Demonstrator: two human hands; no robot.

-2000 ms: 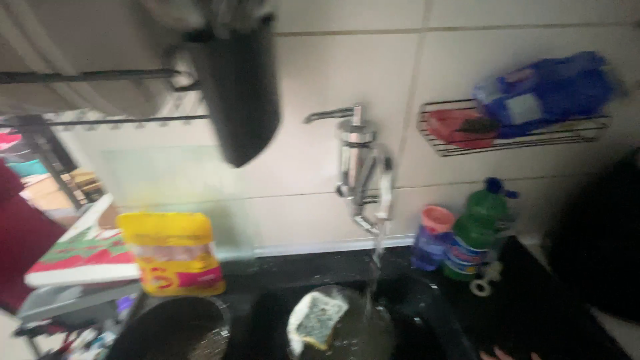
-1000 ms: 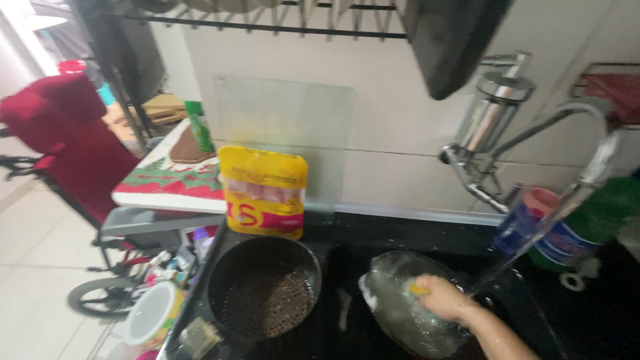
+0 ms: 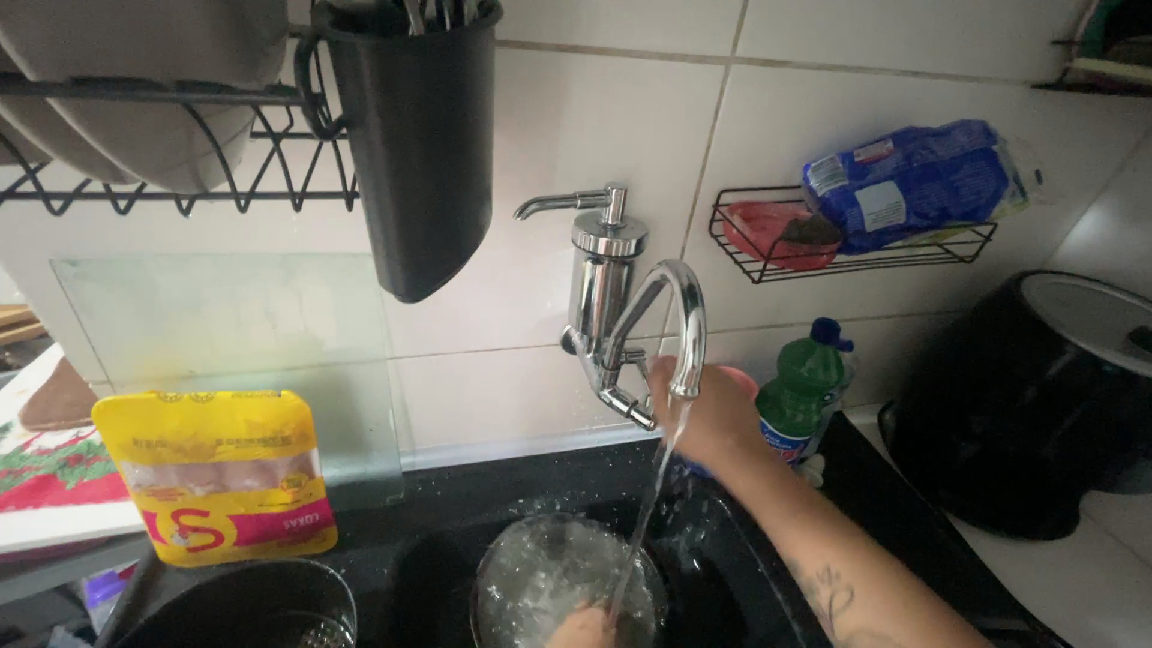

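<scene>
Water runs from the curved spout of a chrome wall faucet [image 3: 688,333] into a round vessel [image 3: 558,562] full of water in the black sink. My right hand [image 3: 711,409] is behind the spout at the faucet's handle, its fingers mostly hidden. At the bottom edge, my left hand [image 3: 585,627] dips into the vessel under the stream; only part of it shows, and what it holds, if anything, is hidden. The sponge is not visible.
A yellow meat package [image 3: 216,477] stands left, behind a dark pot [image 3: 243,607]. A black utensil holder [image 3: 423,153] hangs above. Right are a green bottle [image 3: 801,387], a wire shelf [image 3: 864,261] with a blue package [image 3: 909,184], and a black appliance [image 3: 999,405].
The view has swung back right and closer to the faucet. A hand was in the vessel a second ago; now my right hand is at the faucet and my left in the vessel.
</scene>
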